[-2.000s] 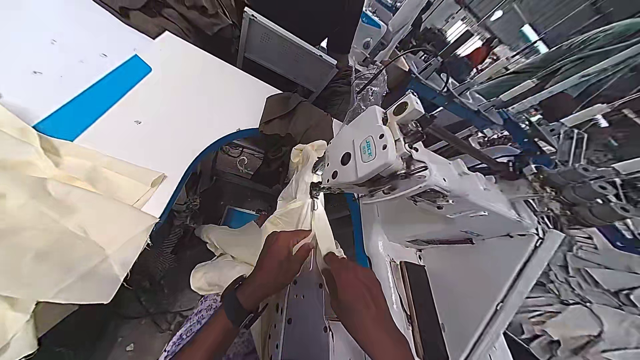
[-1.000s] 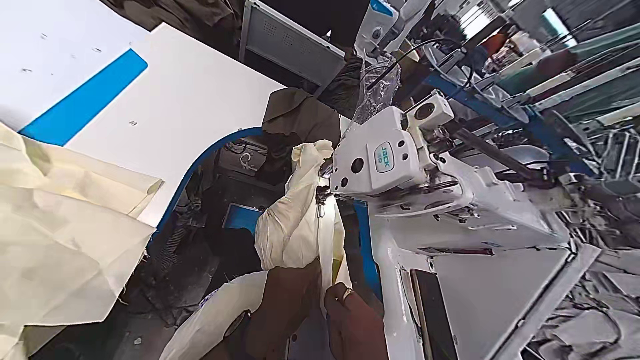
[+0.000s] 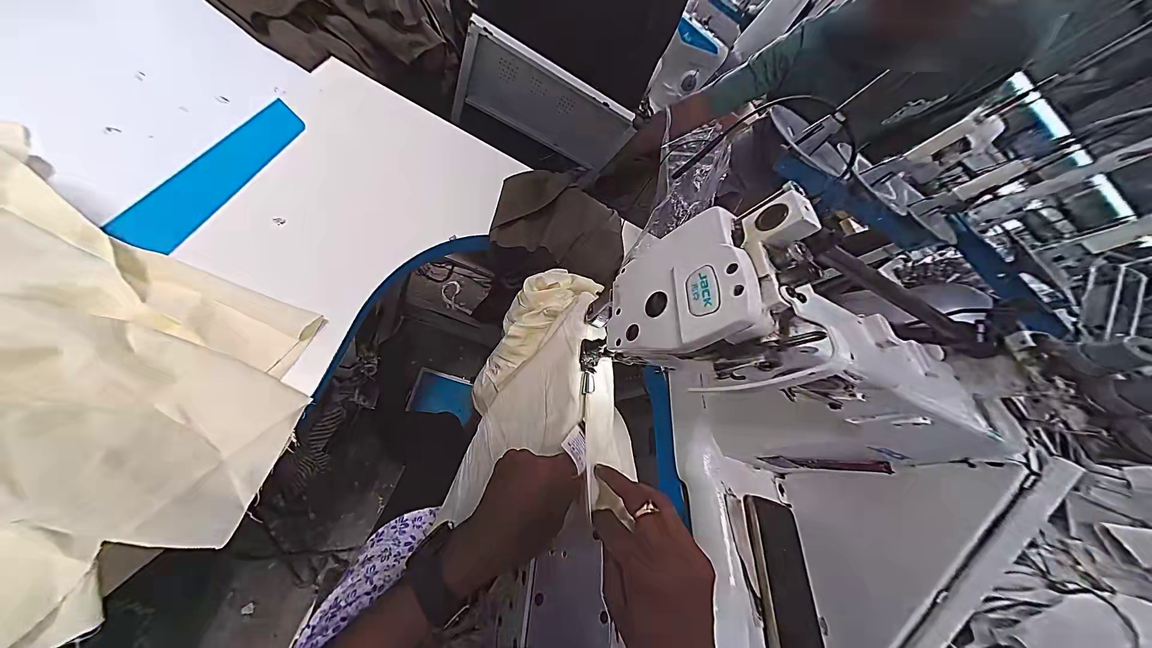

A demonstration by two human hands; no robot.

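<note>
Cream fabric (image 3: 535, 396) runs from my hands up to the needle area of a white Jack sewing machine (image 3: 688, 288), with a gathered bunch at its far end. My left hand (image 3: 531, 490), a dark band on its wrist, grips the fabric's left side. A small white label (image 3: 574, 448) bearing writing lies at its fingertips. My right hand (image 3: 648, 540), with a ring on one finger, holds the right edge of the fabric between thumb and fingers. Both hands are close together below the presser foot (image 3: 589, 380). The fabric's underside is hidden.
A white tabletop (image 3: 396, 153) with a blue edge is at the left, with more cream fabric (image 3: 135, 396) over it. Dark cloth (image 3: 553, 220) lies behind the needle area. Another person's arm (image 3: 675, 121) reaches in beyond the machine. Metal frames and machine parts stand at the right.
A small white label now shows at my left hand's fingertips. The other person's arm has come into view behind the machine. The cream fabric stays under the machine head and in my hands.
</note>
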